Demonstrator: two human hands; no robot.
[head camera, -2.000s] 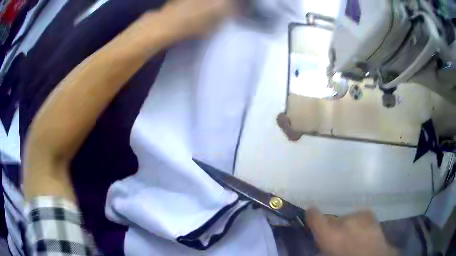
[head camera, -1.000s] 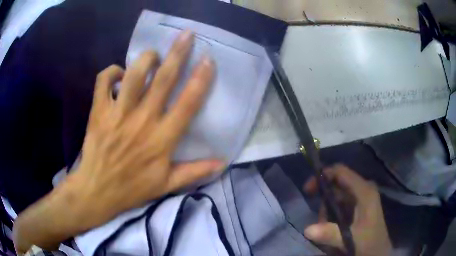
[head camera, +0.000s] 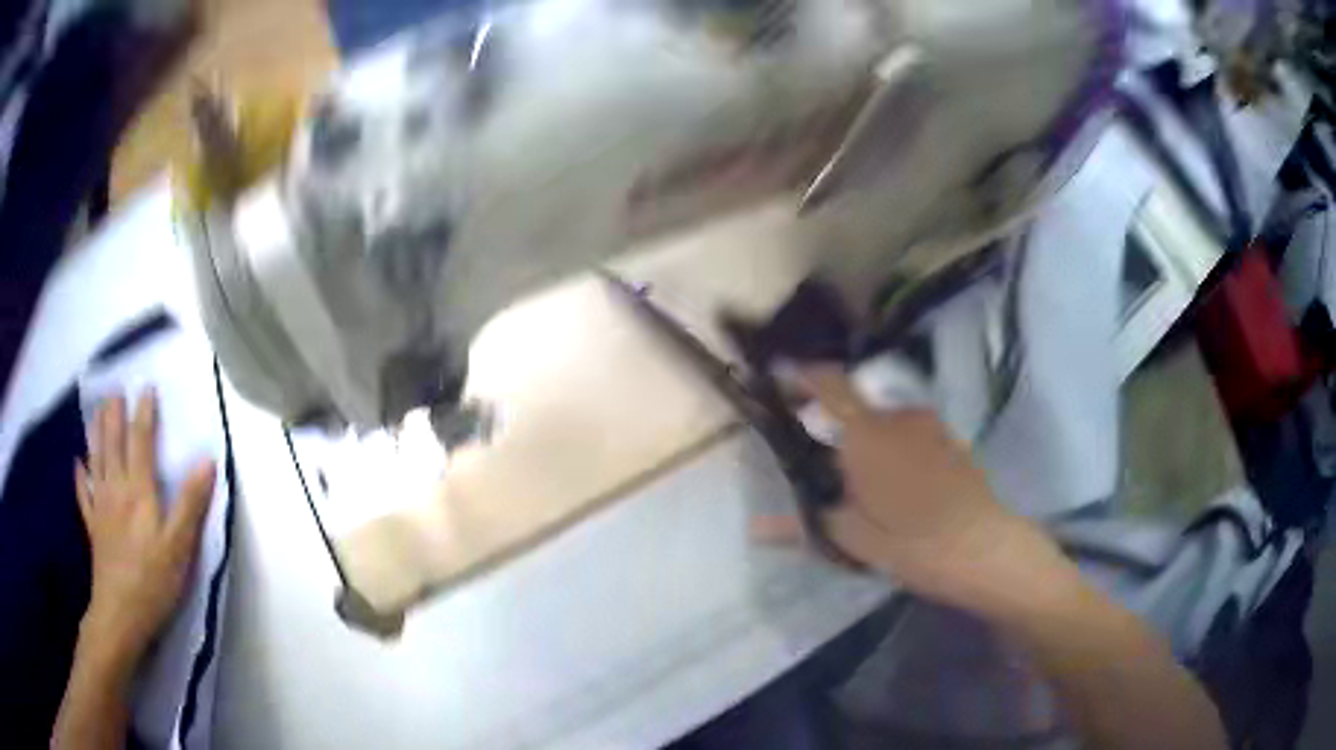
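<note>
My right hand is on the black shears at the right part of the machine bed; the blades point up and left across the beige bed plate. The frame is blurred. My left hand lies flat, fingers spread, on the pale facing piece at the far left. The facing has a dark edge along its right side and lies beside the dark garment cloth.
The sewing machine head spans the top middle, over the beige bed. A brown tab sits at the bed's near left corner. Pale cloth pieces and a red object are at the right.
The view has swung right and up, showing the whole machine. The shears have left the facing corner and are over the bed. My left hand still rests on the facing, now at the far left.
</note>
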